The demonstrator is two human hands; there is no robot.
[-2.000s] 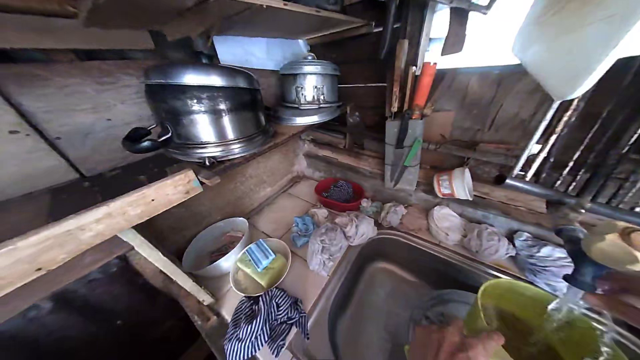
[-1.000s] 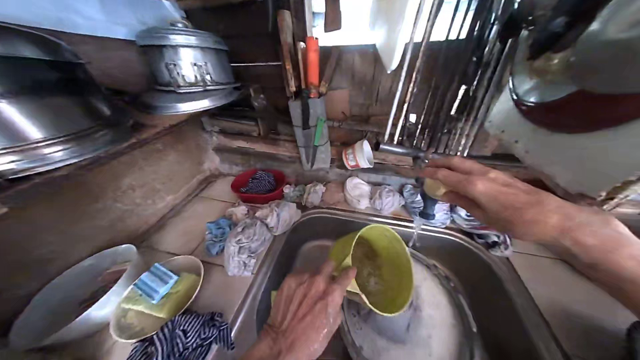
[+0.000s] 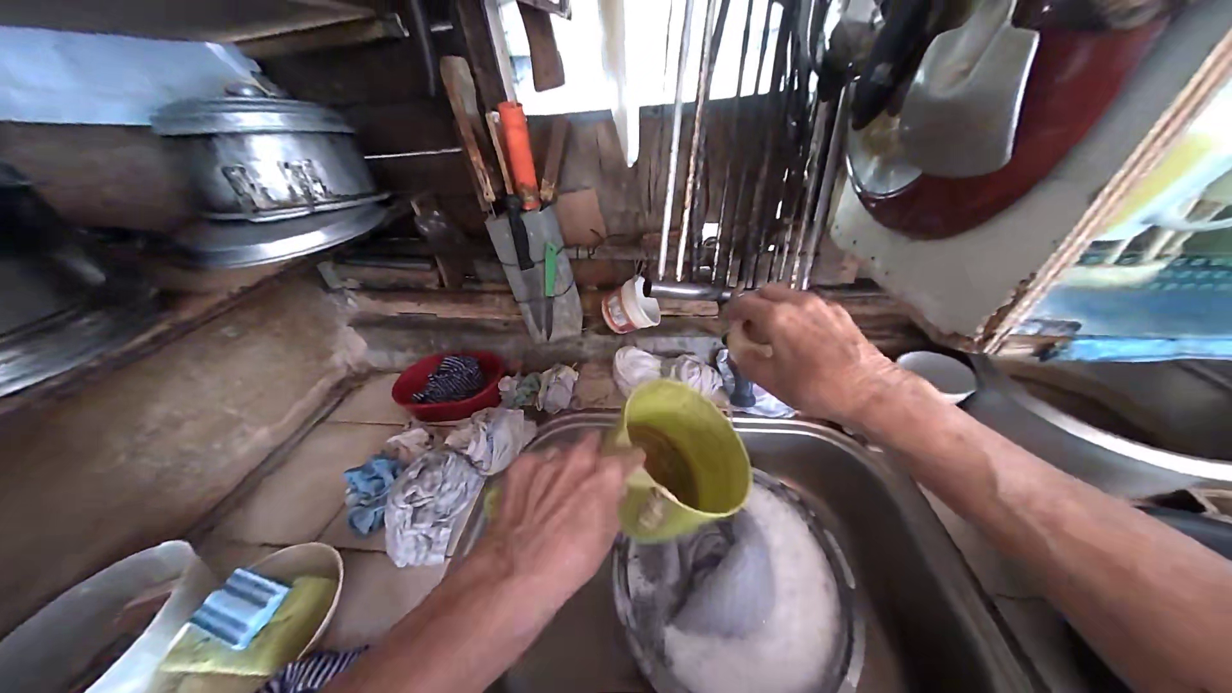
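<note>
My left hand [image 3: 568, 496] grips the green plastic jug [image 3: 683, 462] by its side near the handle, tilted over the sink, its inside stained brown. Below it a round metal basin [image 3: 751, 597] with foamy water and a greyish cloth stands in the steel sink [image 3: 895, 539]. My right hand [image 3: 804, 351] is closed over the tap at the back of the sink, its fingers hiding most of the tap's top. No stream of water shows beneath the spout.
Wet cloths [image 3: 433, 491] lie left of the sink near a red bowl [image 3: 449, 385]. A yellow sponge and blue soap bar [image 3: 241, 608] rest in a bowl at lower left. Knives stand in a wall holder [image 3: 535, 269]; a white cup [image 3: 631, 306] hangs beside it. Pots flank both sides.
Water ran from the tap a second ago and no longer shows. The jug was at the right under running water two seconds ago. The view has swung right since then.
</note>
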